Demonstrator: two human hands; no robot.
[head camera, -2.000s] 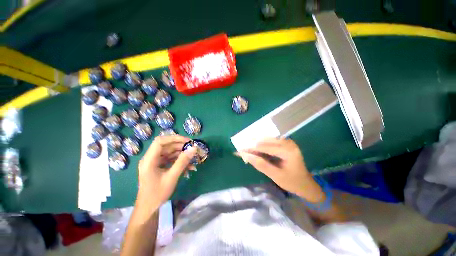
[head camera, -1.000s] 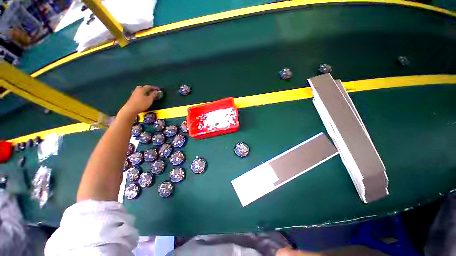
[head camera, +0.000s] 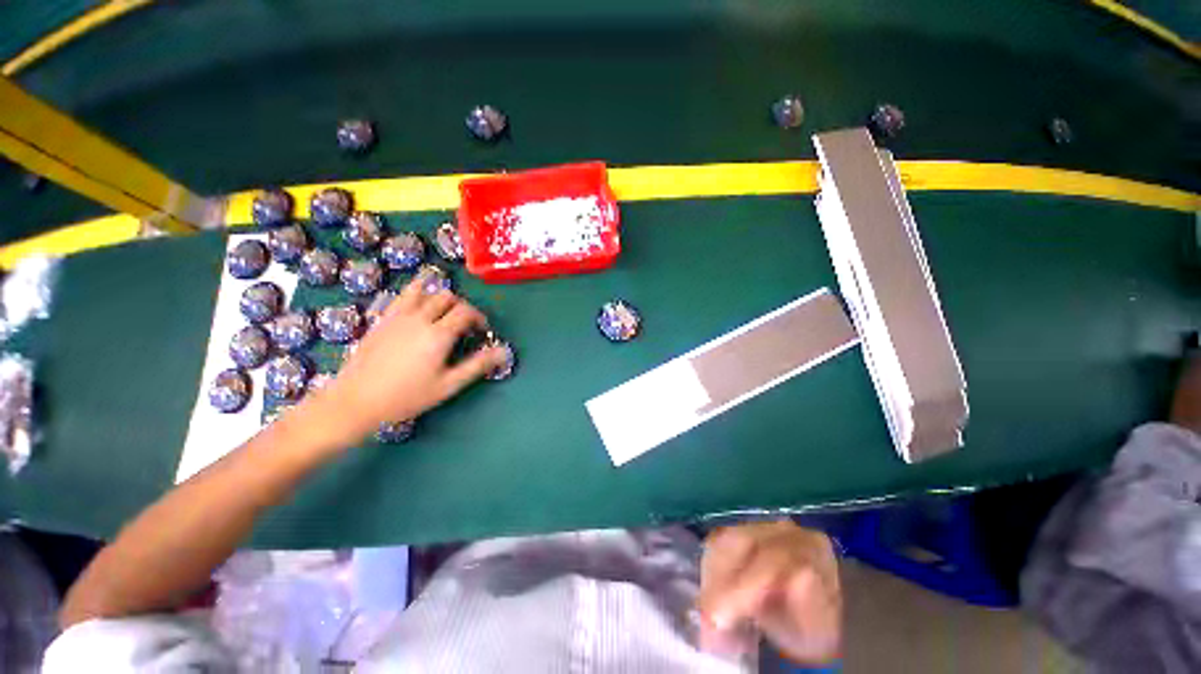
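Many round circuit board modules (head camera: 340, 324) stand grouped at the left of the green bench, some on a white paper sheet (head camera: 215, 428). My left hand (head camera: 415, 349) reaches over the group from the left, fingers spread, thumb and a fingertip at a module (head camera: 498, 360) on the group's right side; whether it grips it is unclear. My right hand (head camera: 771, 586) is low at the bottom edge, in front of my body, blurred; its hold cannot be made out. One module (head camera: 619, 320) lies alone in the middle. A sticker strip (head camera: 724, 378) lies right of it.
A red parts bin (head camera: 541, 224) with white bits sits against the yellow edge (head camera: 711, 181). A stack of strips (head camera: 896, 296) stands at the right. Several modules lie on the belt beyond. Clear plastic bags (head camera: 16, 408) lie at the left edge. A person's grey sleeve (head camera: 1120, 527) shows lower right.
My left hand let go of a module over the belt and came back to the group. One more module lies on the belt. My right hand rose further into view at the bottom.
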